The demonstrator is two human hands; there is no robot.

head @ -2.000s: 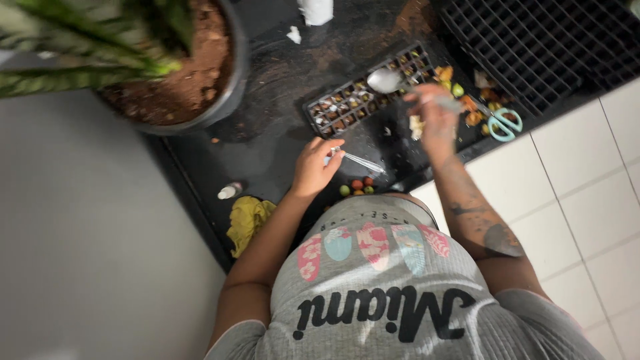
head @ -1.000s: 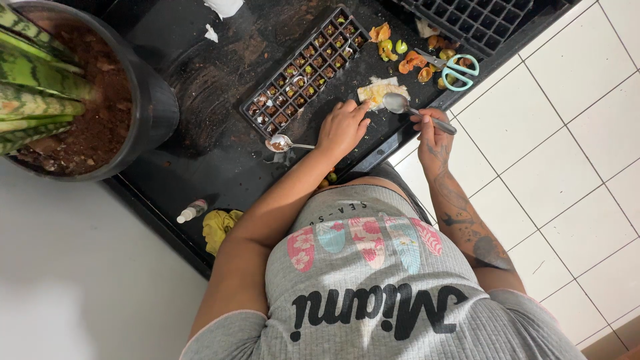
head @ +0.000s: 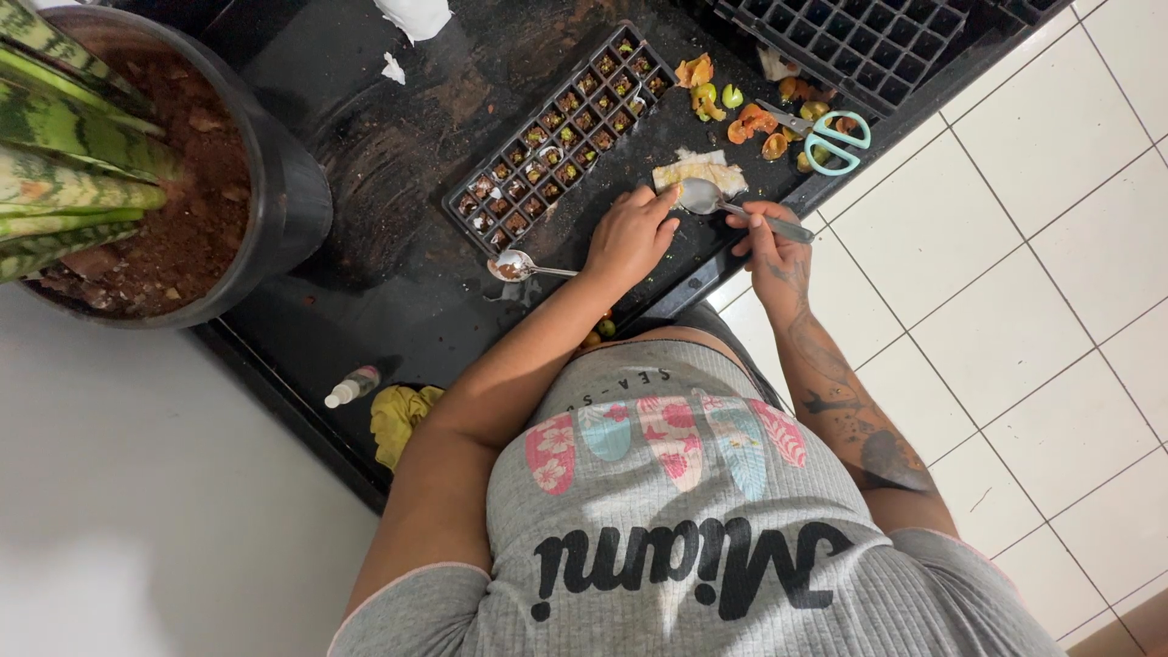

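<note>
My right hand [head: 774,255] grips the handle of a metal spoon [head: 701,195], whose bowl lies at the lower edge of a stained, folded paper towel [head: 721,172]. My left hand [head: 634,235] holds nothing; its index finger reaches to the towel's edge beside the spoon bowl, the other fingers partly bent. Left of that hand, a second spoon [head: 511,265] with reddish-brown and white residue rests on the black surface. Above it lies a black seedling tray [head: 453,203], its cells holding brown material with greenish-yellow and white bits.
Blue-handled scissors [head: 838,143] lie among orange and green vegetable pieces [head: 754,121]. Larger black cell trays [head: 876,41] stand at upper right. A potted snake plant [head: 283,214] is at left, with a small bottle [head: 352,387] and yellow cloth [head: 401,422] below. Small round fruits [head: 606,327] sit near my waist.
Two seconds ago a spoon lay across the seedling tray; now my right hand holds one at the paper towel. My left hand has moved from the other spoon's handle to the towel. The view has shifted.
</note>
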